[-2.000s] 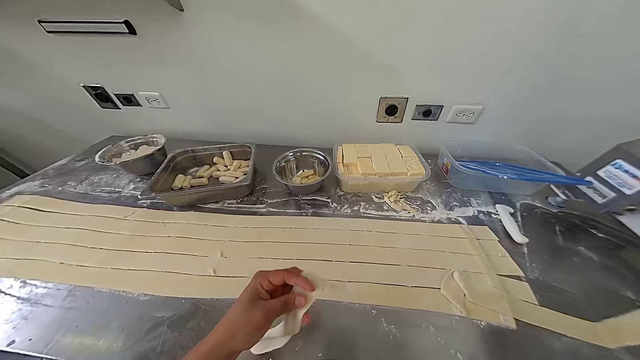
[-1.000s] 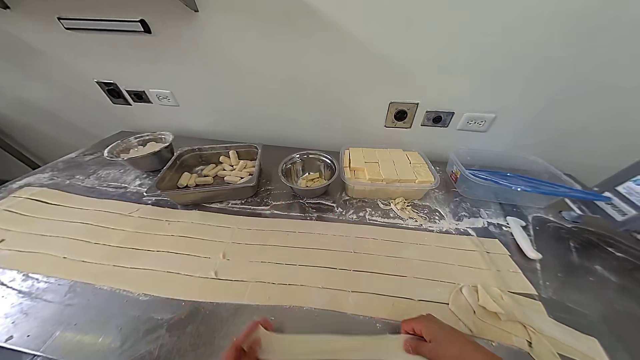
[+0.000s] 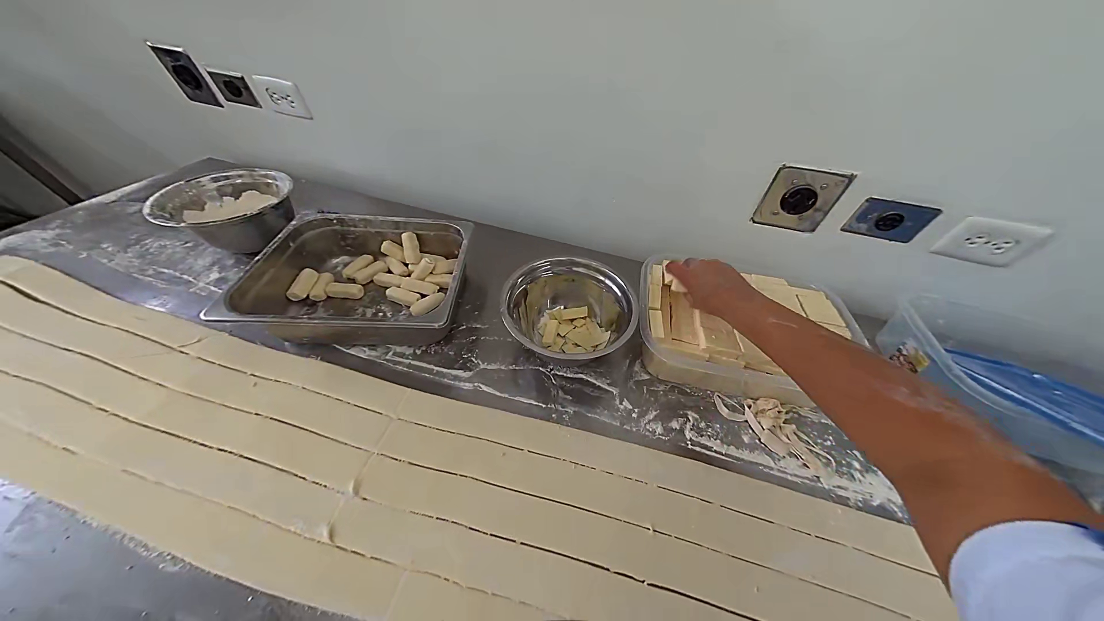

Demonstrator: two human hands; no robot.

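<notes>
My right hand (image 3: 705,285) reaches into the back left part of a clear plastic container (image 3: 733,376) packed with rectangular cheese sticks (image 3: 776,297). Its fingers touch the sticks there; whether they grip one cannot be told. My left hand is out of view. Long parallel strips of rolled dough (image 3: 483,492) lie across the metal table in front. Left of the container stands a round steel bowl (image 3: 569,263) with small cheese pieces (image 3: 573,330) in it. Farther left, a rectangular steel pan (image 3: 362,323) holds several dough-wrapped rolls (image 3: 412,276).
A metal bowl of flour (image 3: 228,207) stands at the back left. Dough scraps (image 3: 776,427) lie before the container. To the right is another clear plastic container (image 3: 940,345) with a blue lid (image 3: 1026,388). Outlets (image 3: 798,198) are set in the wall behind the flour-dusted metal table (image 3: 492,379).
My right hand has moved from the near edge of the dough to the cheese container. My left hand has left the view. The view has shifted closer to the containers.
</notes>
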